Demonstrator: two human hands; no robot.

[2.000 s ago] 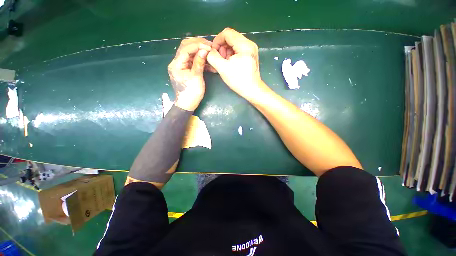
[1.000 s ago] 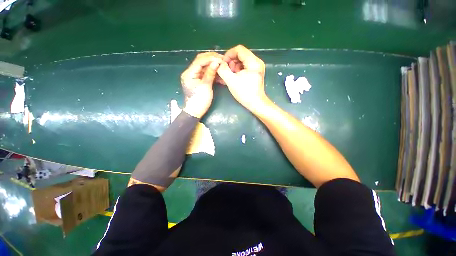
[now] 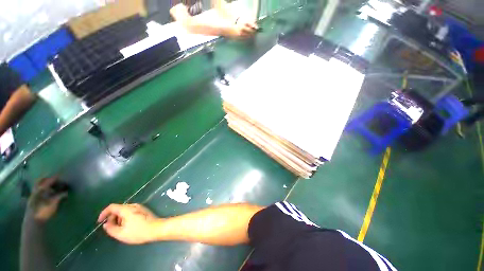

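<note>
My left hand [image 3: 46, 200] is blurred at the lower left, over the green belt, with its fingers around a small dark unit [image 3: 62, 187]. My right hand [image 3: 127, 223] is to its right, palm turned up and fingers curled near the belt's thin seam line. Whether its fingertips hold something small cannot be told. A black unit [image 3: 94, 127] with a thin cord and another dark lump [image 3: 126, 152] lie on the belt beyond my hands. A crumpled white scrap [image 3: 179, 192] lies right of my right hand.
A thick stack of sheets with a white top [image 3: 297, 95] stands right of centre. Dark stacked trays [image 3: 127, 66] stand across the belt. Another person's hands [image 3: 241, 27] are at the top, and an arm [image 3: 16, 106] is at the left edge. Blue stools [image 3: 379, 124] stand at the right.
The view has swung to the right. My hands were together at the fingertips and are now apart. The left hand has reached out to a dark unit; the opposite side has come into view.
</note>
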